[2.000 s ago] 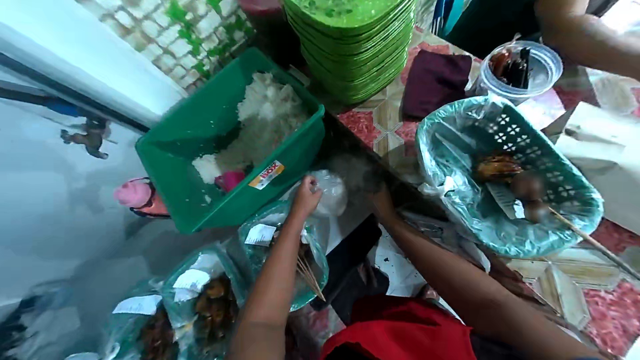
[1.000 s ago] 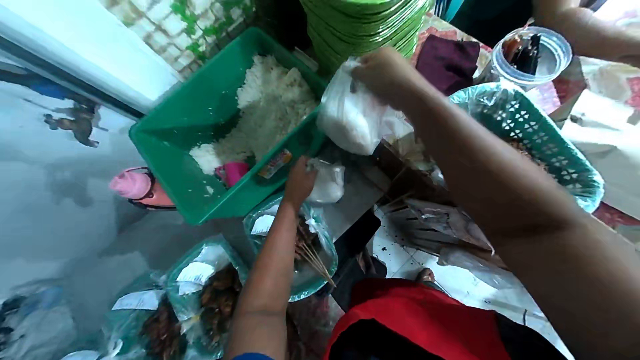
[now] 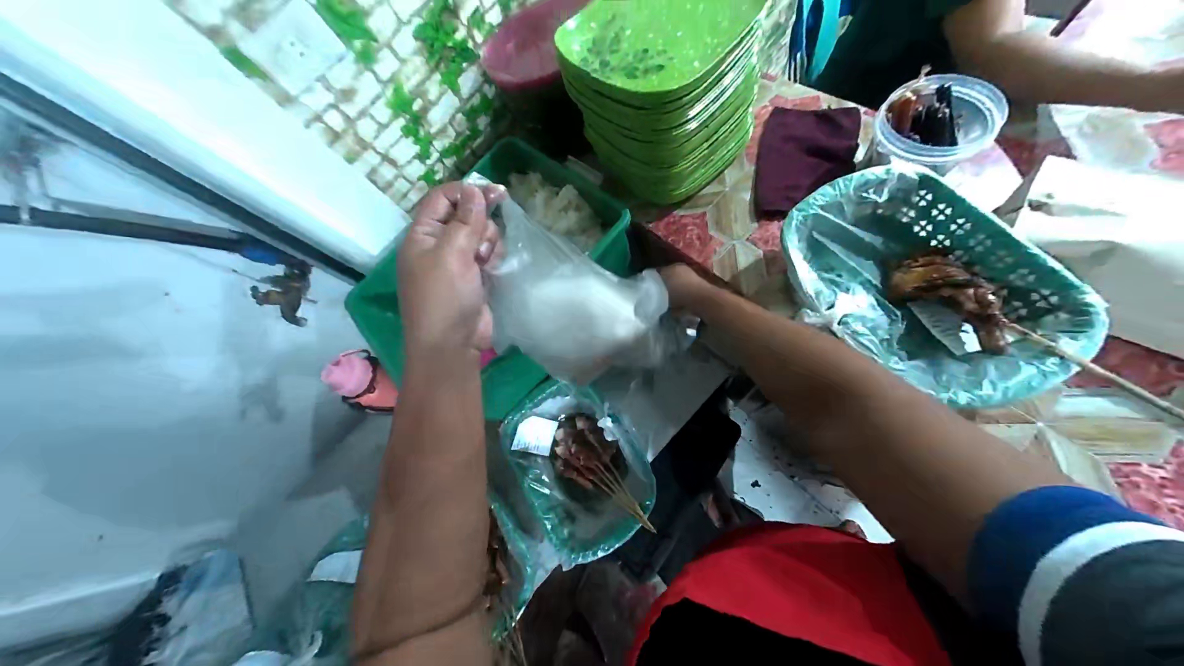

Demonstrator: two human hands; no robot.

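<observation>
My left hand (image 3: 450,264) pinches the top edge of a clear plastic bag (image 3: 575,310) that has white rice in its lower part. The bag lies tilted across the view, over the near side of a green plastic tub (image 3: 370,310) of rice (image 3: 558,209). My right hand (image 3: 684,294) is at the bag's other end; its fingers are mostly hidden behind the plastic, so its grip is unclear. Below the bag, a plastic-lined green basket (image 3: 578,546) holds skewered meat (image 3: 585,451) and a slip of paper.
A stack of green plates (image 3: 661,102) stands behind the tub. On the tiled table at right are a dark folded cloth (image 3: 807,153), a clear container (image 3: 939,120) and a lined basket (image 3: 1091,314) with grilled meat (image 3: 943,282) on a stick. Another person's arm (image 3: 1054,60) rests at top right.
My left hand has risen from beside the tub and now holds a bag's edge over it. My right hand, which held up a bag of rice one second ago, has come down.
</observation>
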